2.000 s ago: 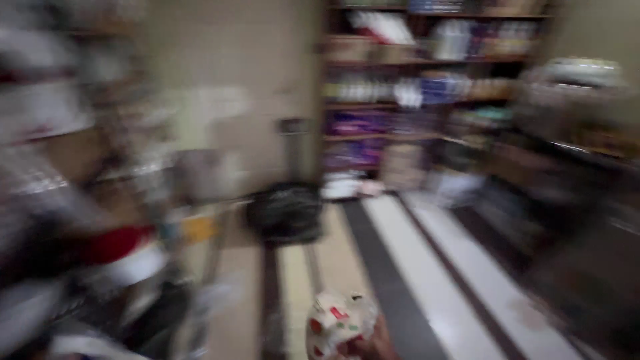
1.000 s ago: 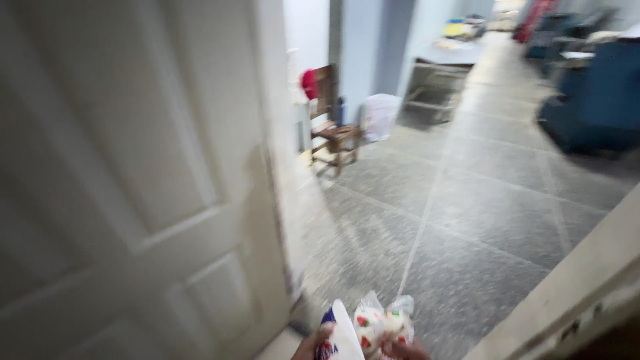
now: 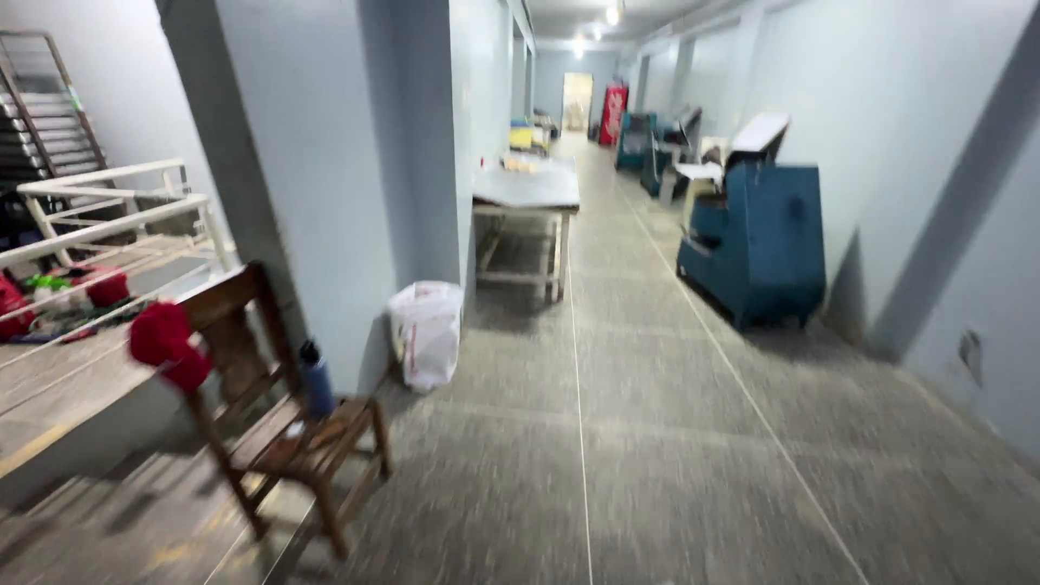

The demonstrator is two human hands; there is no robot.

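Neither my left hand nor my right hand shows in the head view now, so what they hold is hidden. Nearest in view is a wooden chair [image 3: 325, 439] at the lower left. A red cap [image 3: 169, 345] hangs on the chair's back, and a blue bottle with a black top [image 3: 316, 380] stands upright on its seat. Behind the chair, a white plastic bag [image 3: 427, 335] rests on the floor against the wall.
A long table [image 3: 528, 185] stands along the left wall. Blue machines [image 3: 776, 244] line the right wall, with a red refrigerator [image 3: 613, 115] farther down. White railings [image 3: 122, 215] and steps [image 3: 106, 496] lie at the left. The grey floor runs between table and machines.
The view has moved through a doorway into the corridor. One second ago both hands showed at the bottom, holding a white packet and a clear bag with red-patterned contents; now they are out of view.
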